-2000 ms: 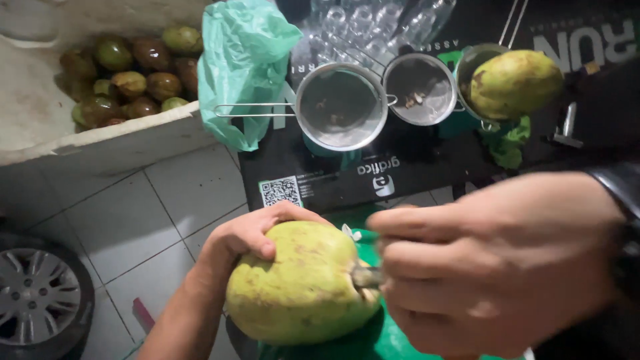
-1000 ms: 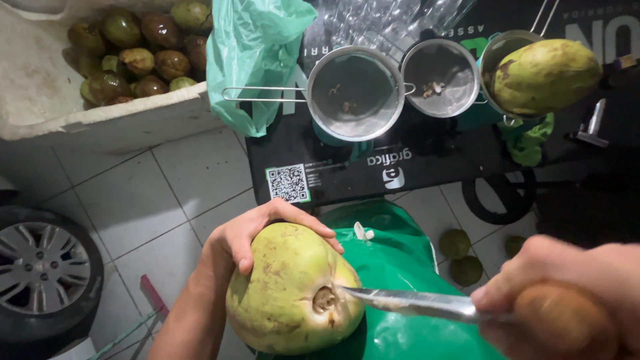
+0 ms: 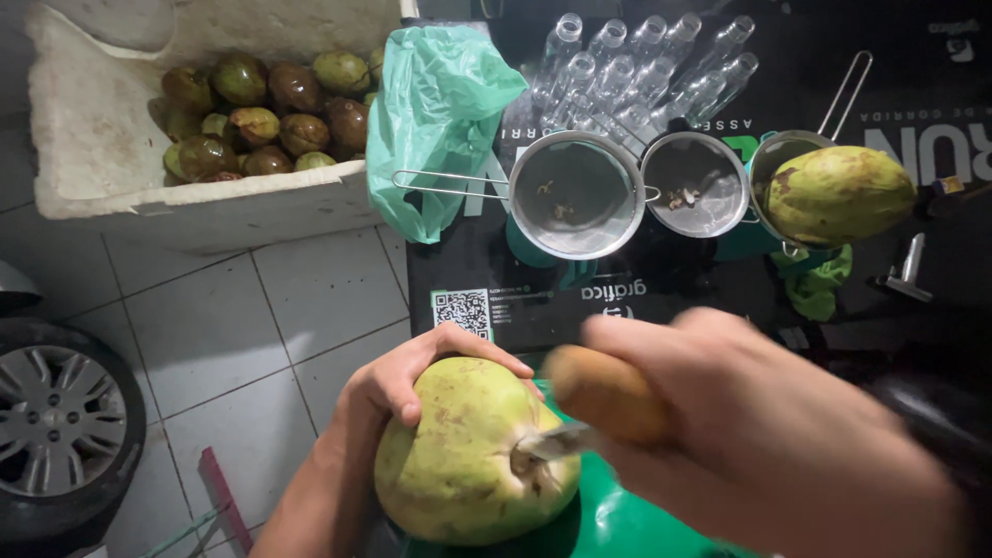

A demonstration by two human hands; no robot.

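Note:
A green coconut [image 3: 465,465] lies on its side on a green plastic surface [image 3: 620,515]. My left hand [image 3: 434,364] grips it from above and behind, thumb and fingers spread over the husk. My right hand [image 3: 721,403], blurred, is closed around the wooden handle [image 3: 612,395] of a knife. The metal blade [image 3: 554,443] meets the coconut at the pale hollow in its right end; its tip is hidden there. Beyond the hands, a second coconut [image 3: 841,194] rests on a metal strainer, beside two more mesh strainers [image 3: 577,232] with husk bits in them.
A foam box [image 3: 256,198] at the upper left holds many brownish-green coconuts [image 3: 294,87]. A teal plastic bag [image 3: 442,101] and several clear bottles [image 3: 643,74] stand on the black printed table cover. A metal tool [image 3: 911,271] lies at the right; a car wheel [image 3: 62,418] is at the left.
One second ago the blade lay lengthwise to the right of the coconut's hollow; now my right hand is nearer the coconut and the handle is raised above it. My left hand stays on the husk.

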